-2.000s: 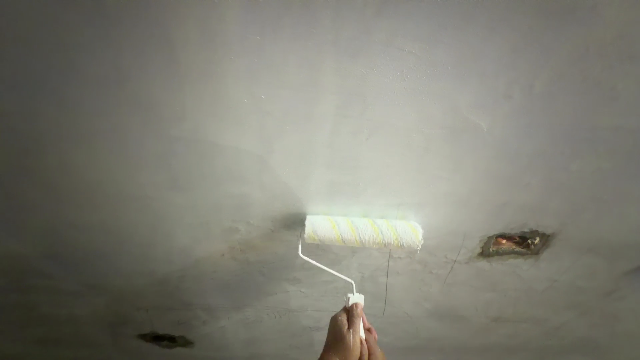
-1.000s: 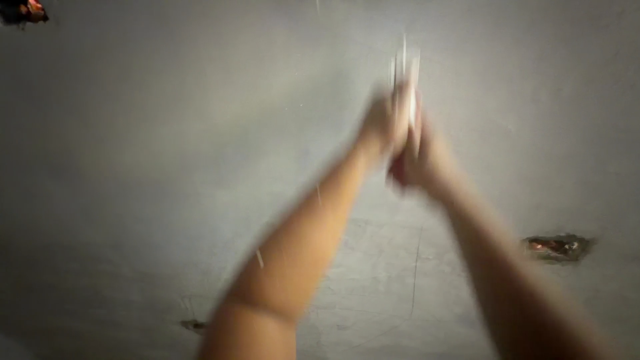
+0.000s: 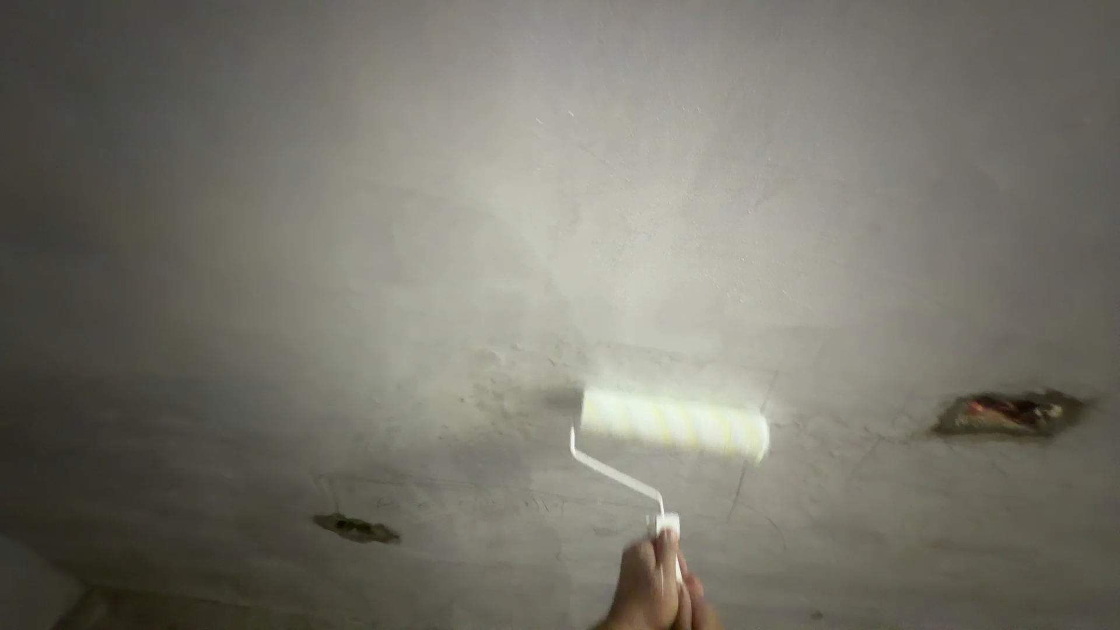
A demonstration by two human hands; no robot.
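Note:
A paint roller [image 3: 674, 426] with a white, yellow-striped sleeve lies against the grey plastered surface [image 3: 560, 262]. Its bent white wire frame [image 3: 617, 472] runs down to a white handle [image 3: 668, 525]. Around that handle my left hand [image 3: 643, 577] is closed, its thumb up near the top. My right hand [image 3: 696, 604] is closed on the handle from the other side, lower down and partly hidden at the bottom edge. Both hands are slightly blurred.
On the right is a rough hole [image 3: 1006, 414] in the plaster with reddish material inside. A smaller dark hole [image 3: 357, 528] is at the lower left. Thin cracks cross the surface near the roller. A pale area meets a darker edge at the bottom left corner.
One second ago both forearms reached high into view, blurred; now only the hands show at the bottom, lower in view. The view itself has shifted.

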